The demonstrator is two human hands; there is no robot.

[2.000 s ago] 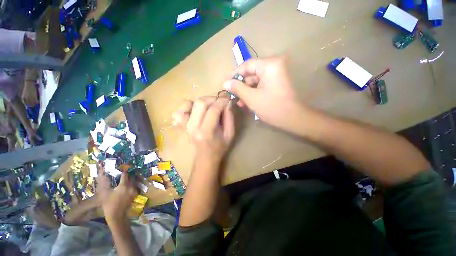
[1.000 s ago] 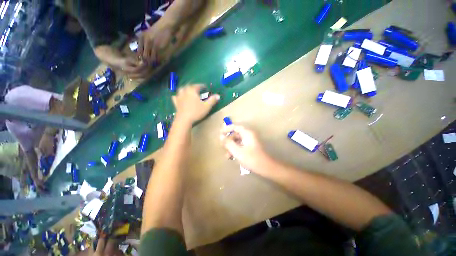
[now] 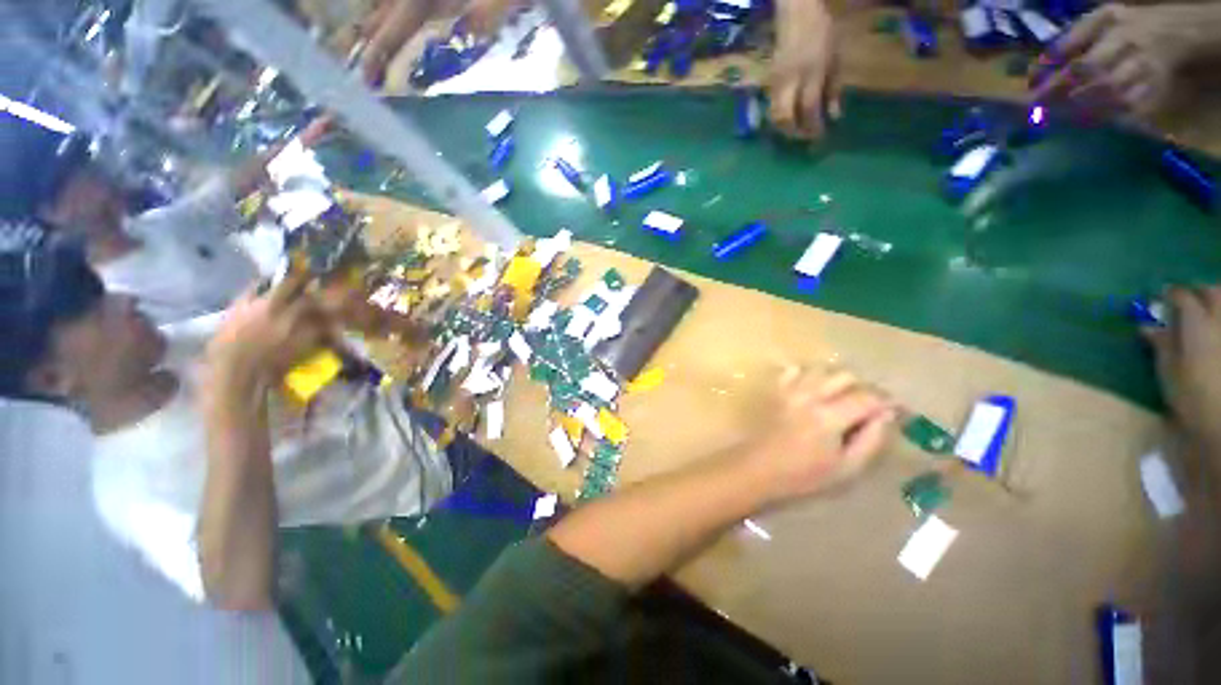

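Observation:
My left hand (image 3: 833, 435) is over the tan bench, fingers curled and blurred. Its fingertips are beside a small green circuit board (image 3: 927, 432); whether they grip it or a wire is unclear. A blue battery pack with a white pad (image 3: 986, 434) lies just right of that board. A second green board (image 3: 924, 494) and a loose white pad (image 3: 928, 547) lie below. My right hand (image 3: 1194, 351), cut off by the right edge and blurred, has its fingertips by a blue piece (image 3: 1148, 311) at the green belt. Its grip cannot be told.
A heap of boards, white pads and yellow pieces (image 3: 536, 341) lies left, beside a dark block (image 3: 651, 321). Blue packs are scattered on the green belt (image 3: 857, 174). Other workers' hands (image 3: 803, 87) are beyond it. A worker in white (image 3: 147, 348) sits left. Another pack (image 3: 1122, 649) lies lower right.
The view has swung left, showing more of the heap and the neighbouring worker. My left hand has gone from the belt to the bench. My right hand is now at the right edge.

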